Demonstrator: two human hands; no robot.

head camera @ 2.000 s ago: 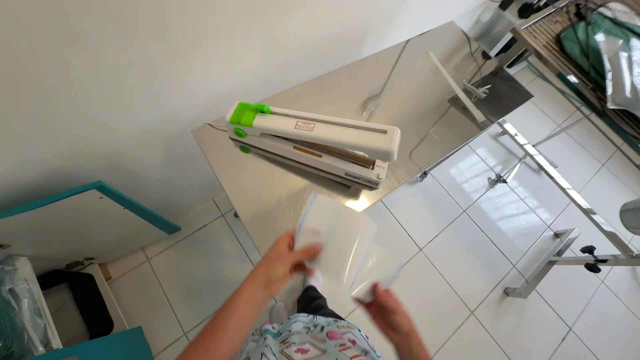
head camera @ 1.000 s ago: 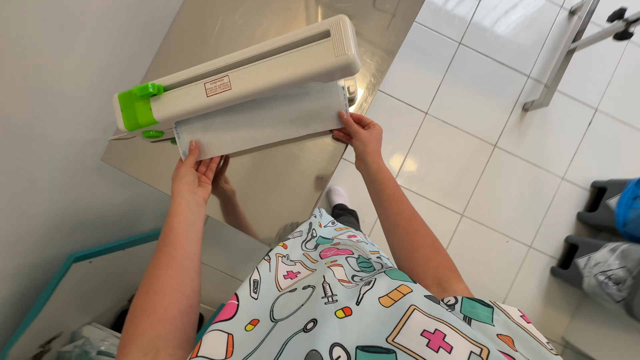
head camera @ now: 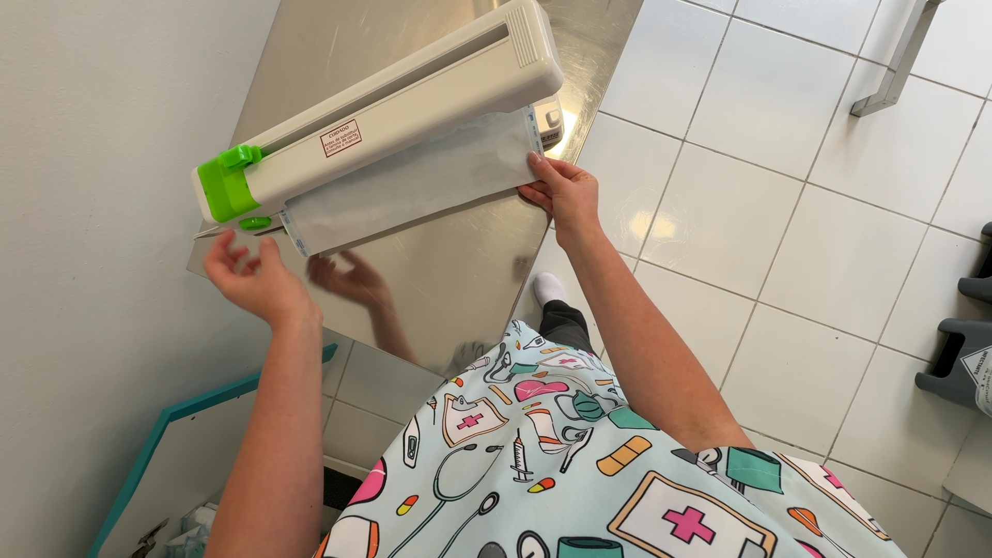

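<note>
A white bar sealer [head camera: 395,108] with a green end piece lies at a slant on the steel table. Between its raised upper arm and its base sits the far edge of a translucent sterilization pouch [head camera: 418,182], whose near edge sticks out toward me. My right hand [head camera: 562,190] pinches the pouch's right corner between thumb and fingers. Off the pouch, my left hand [head camera: 260,271] is just below the green end, fingers apart and slightly blurred, holding nothing.
The stainless-steel table [head camera: 434,287] has its near corner close to my body and a wall [head camera: 116,155] on its left. Lower left stands a teal-edged drawer or cabinet [head camera: 194,403] with plastic packets inside. Gray plastic objects [head camera: 957,364] are at the right, on the tiled floor.
The pouch, held over the floor two seconds ago, is now in the sealer. One second ago my left hand held its left corner; it has let go and moved left toward the green end.
</note>
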